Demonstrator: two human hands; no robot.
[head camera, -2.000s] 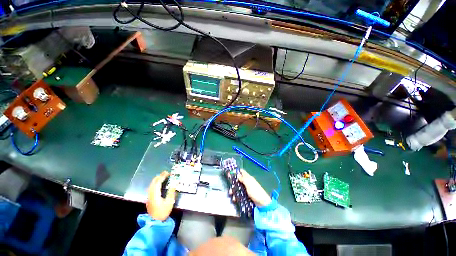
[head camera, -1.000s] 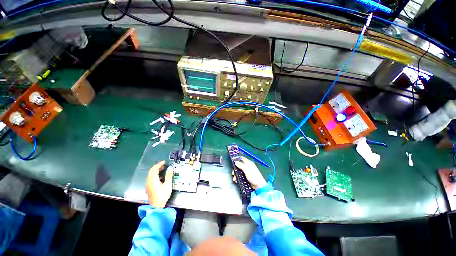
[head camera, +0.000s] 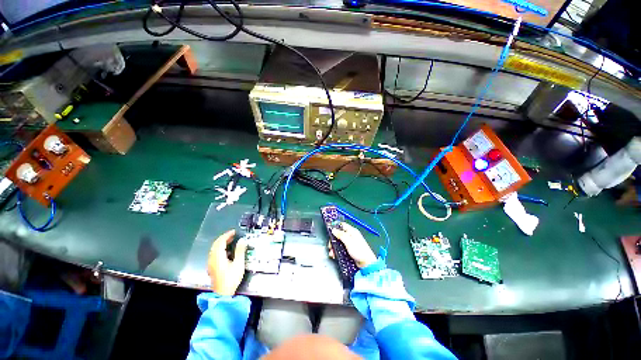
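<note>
A circuit board (head camera: 264, 254) lies on a pale sheet (head camera: 309, 285), with dark plugs and leads (head camera: 261, 223) at its far edge. My left hand (head camera: 226, 264) is at the board's left edge, thumb and fingers curved around that side; whether it grips the board is hard to tell. My right hand (head camera: 353, 246) holds a long black remote control (head camera: 340, 254), its far end pointing toward the oscilloscope, thumb on top. A flat black box (head camera: 298, 225) lies just right of the plugs. A blue pen-like stick (head camera: 357, 219) lies beyond my right hand.
An oscilloscope (head camera: 316, 116) stands at the back. Orange boxes stand at right (head camera: 483, 169) and left (head camera: 46, 163). Other boards lie at left (head camera: 152, 196) and right (head camera: 434, 256), (head camera: 481, 259). A thick blue cable (head camera: 330, 147) arches behind the board. A tape roll (head camera: 434, 206) lies near the right box.
Since two seconds ago, the remote has swung more upright and its far end has moved farther from me. A screen at the top right now shows orange. My left hand stays at the board.
</note>
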